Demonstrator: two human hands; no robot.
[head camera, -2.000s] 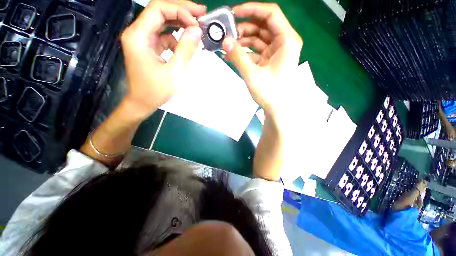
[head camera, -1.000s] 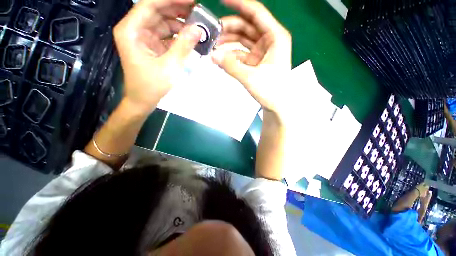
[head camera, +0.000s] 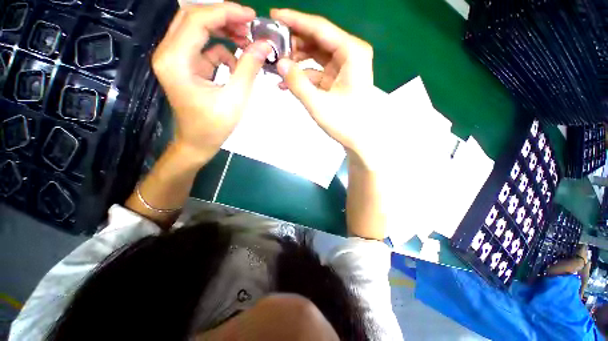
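A small grey-silver camera housing (head camera: 272, 34) is held up between both hands at the top of the view. My left hand (head camera: 203, 90) grips its left side, with the thumb tip lying over part of the round opening. My right hand (head camera: 333, 83) holds its right side and lower edge between thumb and fingers. A dark ring edge shows beside the left thumb. Part of the opening is hidden by that thumb, and I cannot tell if a film or sticker is there. Bright white sheets (head camera: 427, 176) lie on the green bench below and behind the hands.
A glossy black blister tray (head camera: 110, 120) with rounded-square pockets stands at the left. A black tray of small white parts (head camera: 513, 200) lies at the right, with tall ribbed stacked trays (head camera: 540, 60) behind. A person's blue smock (head camera: 480, 303) shows at the lower right.
One second ago the right fingers were spread off the housing; now they close on its right side. The housing has turned from its upright tilt and the left thumb stays at the opening.
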